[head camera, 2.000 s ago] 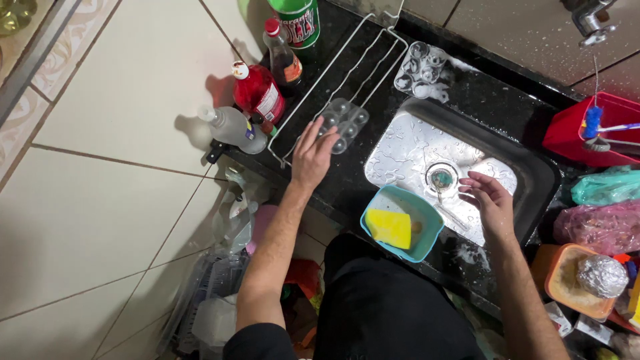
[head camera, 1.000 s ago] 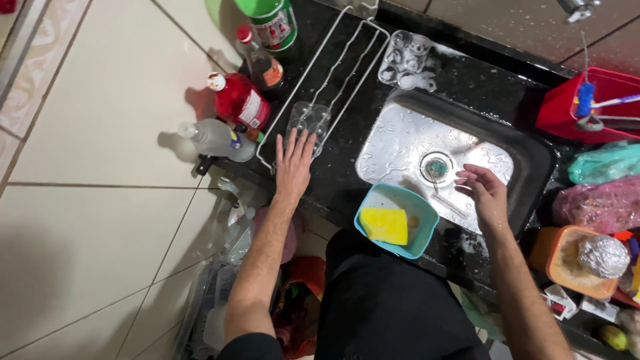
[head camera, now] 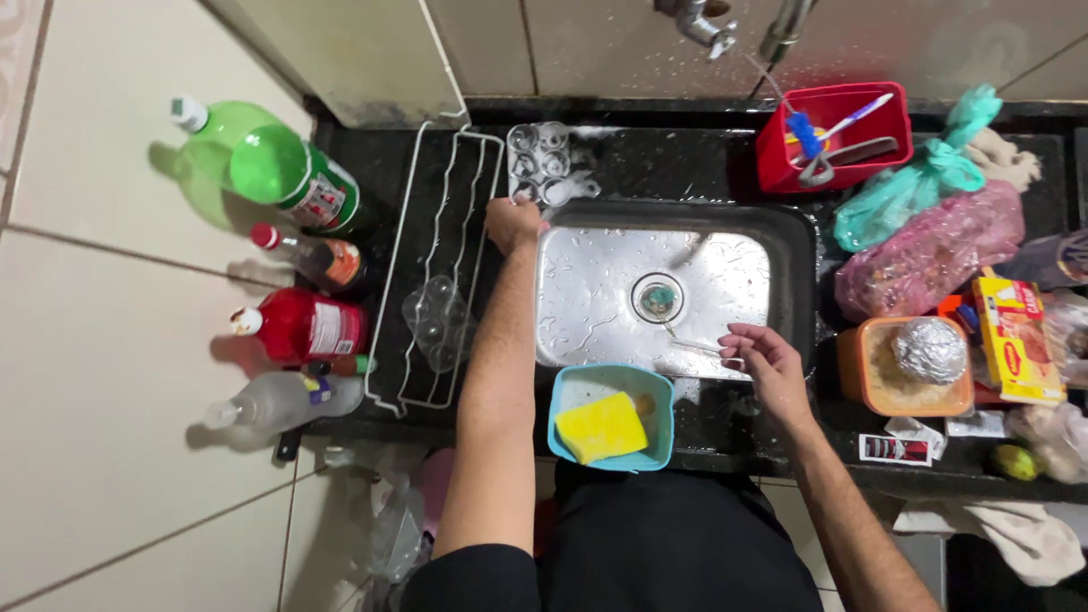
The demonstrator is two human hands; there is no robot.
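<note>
My left hand reaches the near end of a soapy clear plastic egg tray on the black counter behind the sink; its fingertips are partly hidden, so I cannot tell whether they grip it. Another clear plastic tray lies on the white wire rack to the left. Over the front right of the steel sink is my right hand, fingers bent; a thin, pale item seems to touch the fingertips, but its hold is unclear. A light-blue tub with a yellow sponge stands at the sink's front edge.
Bottles, among them a red one and a green one, line the counter's left end. A red bin with brushes stands back right. Plastic bags and an orange container with a foil ball are at right. A faucet hangs above.
My left hand has left the clear tray on the wire rack and moved right to the soapy tray behind the sink. My right hand stays over the sink. The view has turned.
</note>
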